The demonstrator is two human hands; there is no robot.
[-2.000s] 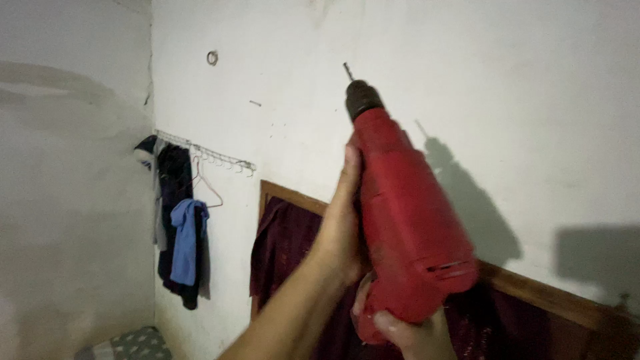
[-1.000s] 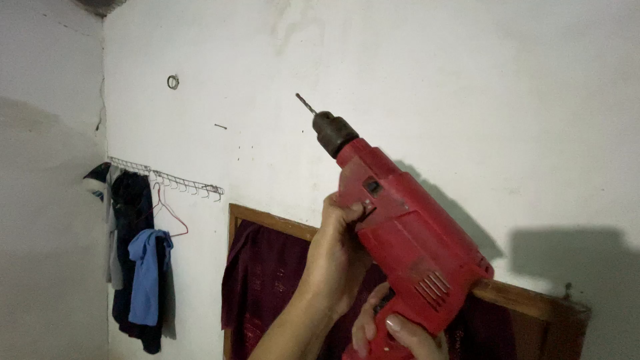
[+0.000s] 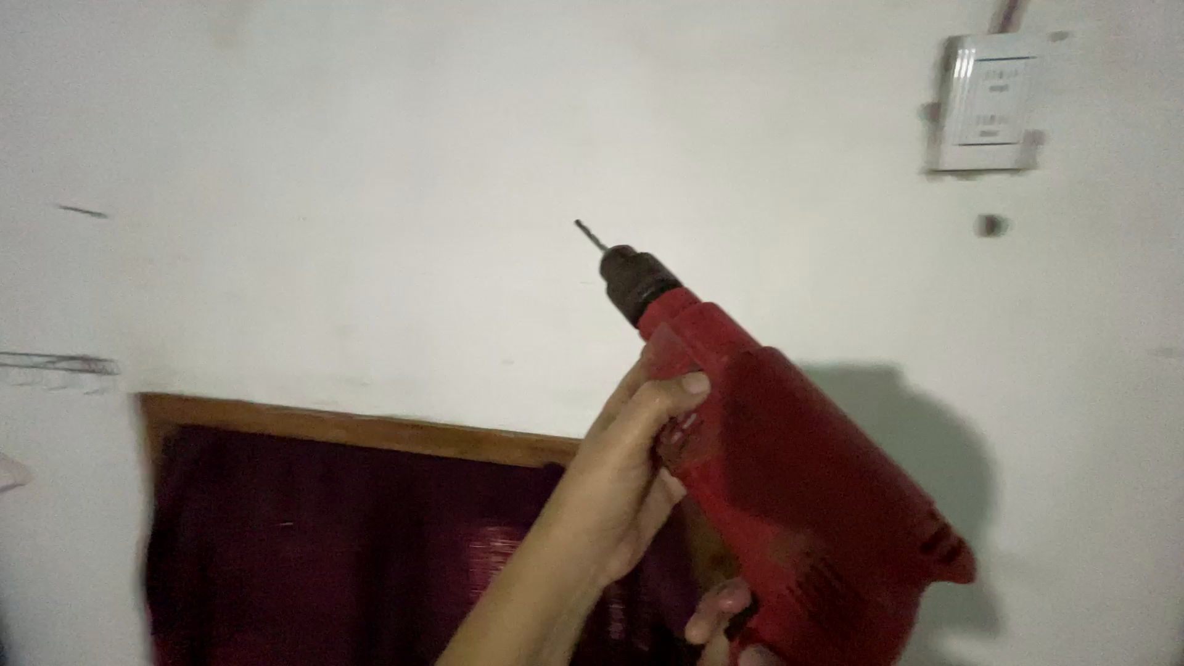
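A red corded-style power drill [image 3: 805,462] is held in front of the wall, tilted up and to the left. Its dark chuck [image 3: 638,280] carries a thin drill bit [image 3: 590,235]; whether the bit touches the wall cannot be told. My left hand [image 3: 643,462] grips the front of the drill body, thumb on its side. At the bottom edge my right hand [image 3: 726,622] is wrapped around the handle, mostly hidden by the drill and cut off by the frame.
Below is a wooden frame [image 3: 370,430] with a dark maroon curtain [image 3: 324,555]. A white switch plate [image 3: 990,104] is at the upper right, above a dark spot [image 3: 992,225]. A nail [image 3: 83,212] and a wire rack [image 3: 60,363] show at the left.
The view has swung right, bringing the switch plate in and taking the hanging clothes out. Both hands keep hold of the drill throughout.
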